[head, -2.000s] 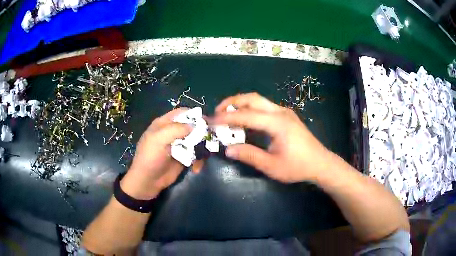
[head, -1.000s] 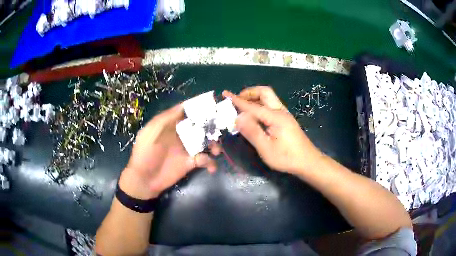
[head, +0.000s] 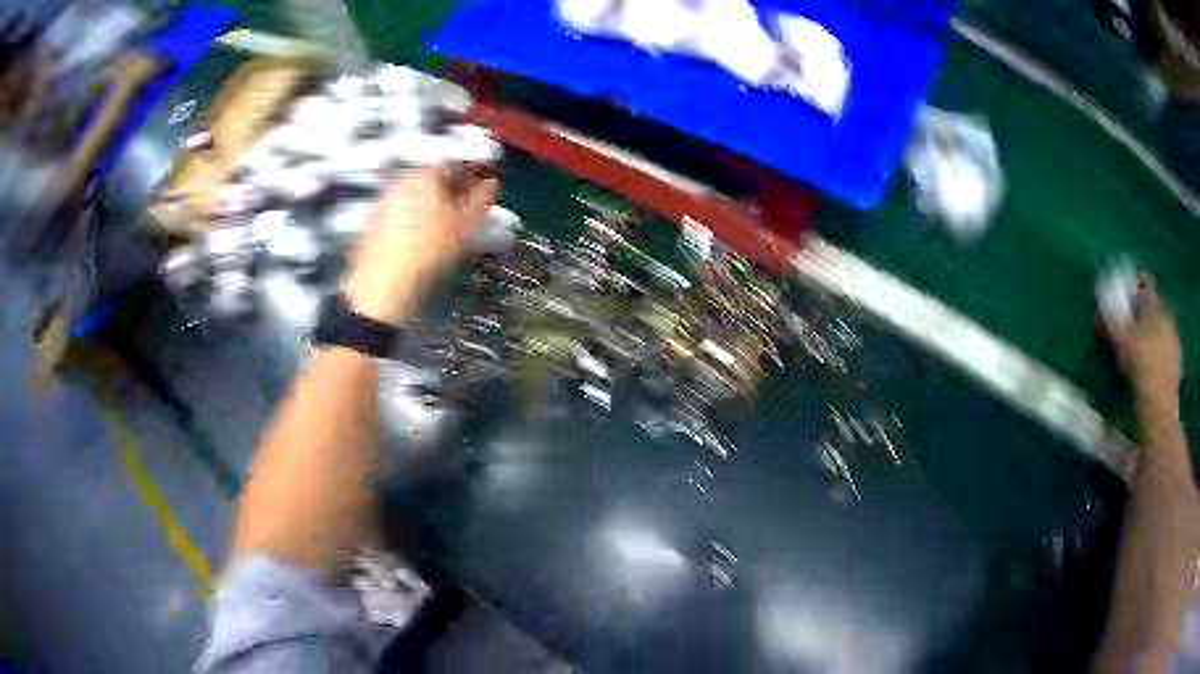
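The view is blurred by motion. My left hand, with a black wristband, is at the right side of a heap of white units on the bench's left part. Its fingers touch or overlap the heap, and whether they grip a unit cannot be told. My right hand is at the far right over the green belt, with its fingers on a small white unit. Tangled metal pieces lie on the dark green bench between the hands.
A blue board with white units stands on a red support at the top. Another white unit is on the green belt beside it. A yellow-brown tray is behind the heap. A pale strip edges the belt.
The view has swung left. My hands have parted: the left has moved to the white heap, the right out to the belt. The white pieces they held together are no longer between them.
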